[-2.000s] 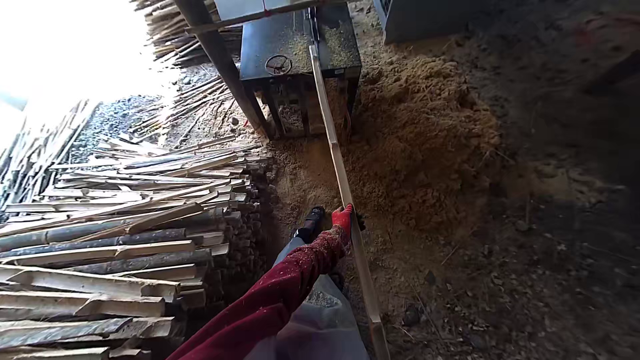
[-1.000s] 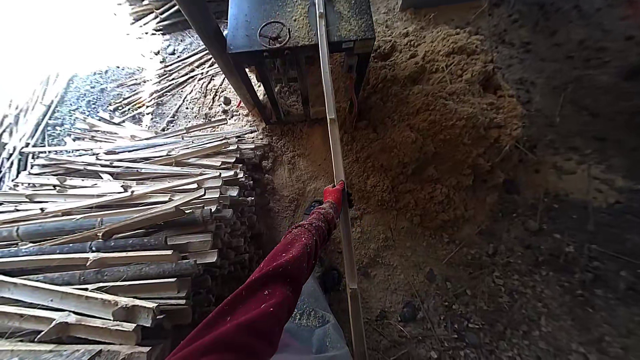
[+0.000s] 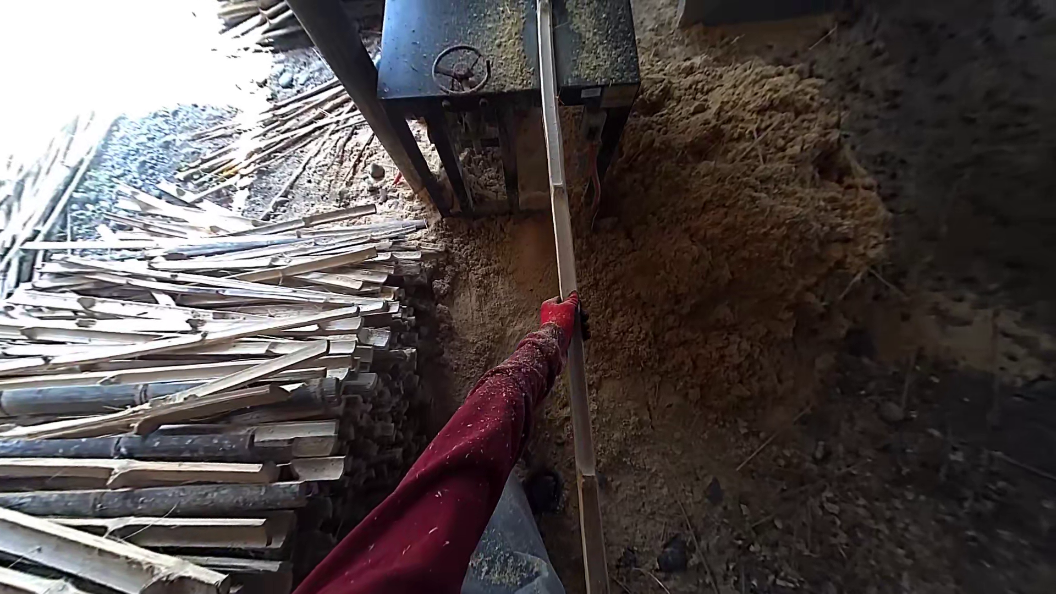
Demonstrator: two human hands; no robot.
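Observation:
My left hand (image 3: 563, 318), in a red glove below a dark red sleeve dusted with chips, is closed around a long split bamboo strip (image 3: 568, 247). The strip runs from the bottom edge up onto the metal table of a machine (image 3: 445, 33) and out of the top of the view. It lies lengthwise over the table, right of a small handwheel (image 3: 460, 69). Sawdust covers parts of the tabletop. The strip's far end is out of the frame. My right hand is not in view.
A large stack of split bamboo (image 3: 206, 363) lies at the left. A heap of sawdust (image 3: 742, 214) rises right of the machine. A slanted post (image 3: 355, 82) stands against the machine's left side. More thin strips (image 3: 272, 132) lie on the ground behind the stack.
The bamboo strip has moved forward over the machine table; its far end, visible two seconds ago, is now beyond the top edge. My left hand has gone forward with it. The view has shifted nearer the machine.

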